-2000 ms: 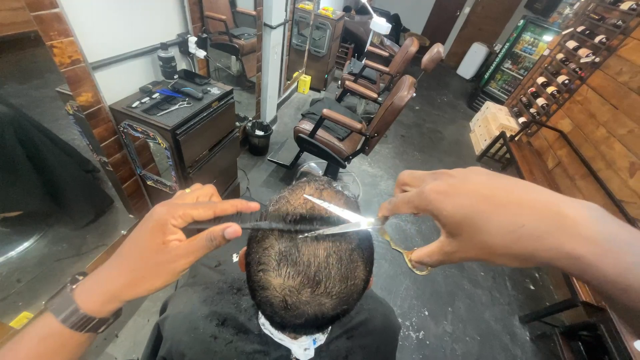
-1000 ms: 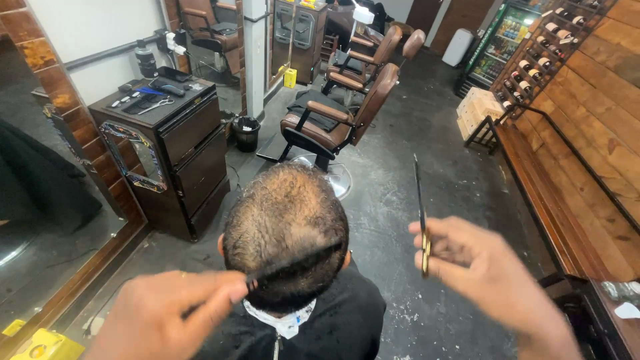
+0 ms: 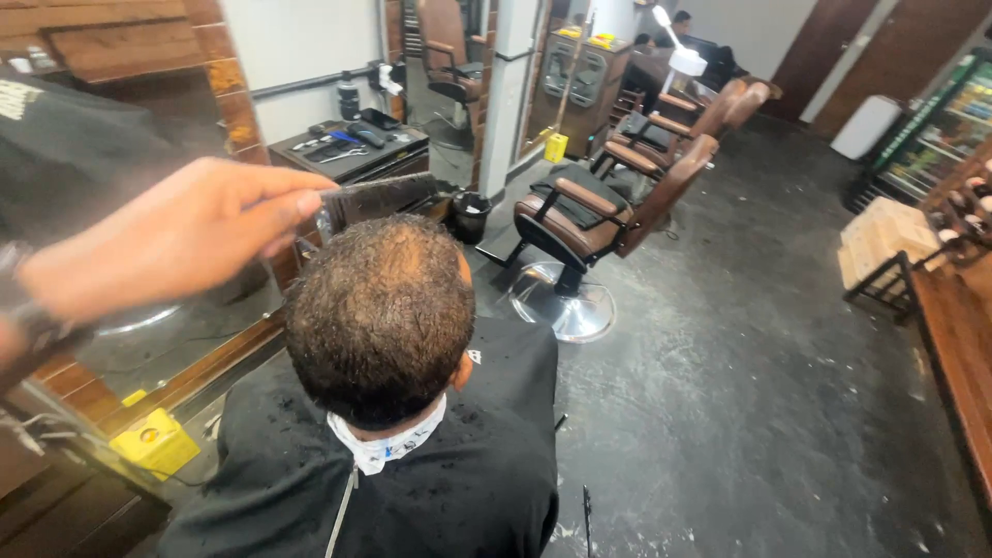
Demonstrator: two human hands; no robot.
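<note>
My left hand (image 3: 201,225), a dark watch on its wrist, pinches a black comb (image 3: 387,194) between thumb and fingers. The comb lies just above the front left of a seated person's head (image 3: 380,318), seen from behind. Short dark hair covers the head, thinner at the crown. A white neck strip (image 3: 391,446) circles the neck above a black barber's cape (image 3: 449,496) with hair clippings on it. My right hand is out of view. A thin dark tip, apparently of the scissors (image 3: 587,508), shows at the bottom edge, right of the cape.
Brown barber chairs (image 3: 604,201) stand ahead on the dark floor. A black cabinet (image 3: 349,155) holds clippers, scissors and other tools. Near it are a black bin (image 3: 470,217) and a large mirror (image 3: 155,232). A yellow box (image 3: 155,443) sits low left, a wooden bench (image 3: 957,372) at right.
My left hand has moved with the comb from the back of the head to its front left. My right hand, earlier seen holding scissors, has left the view. The view has shifted.
</note>
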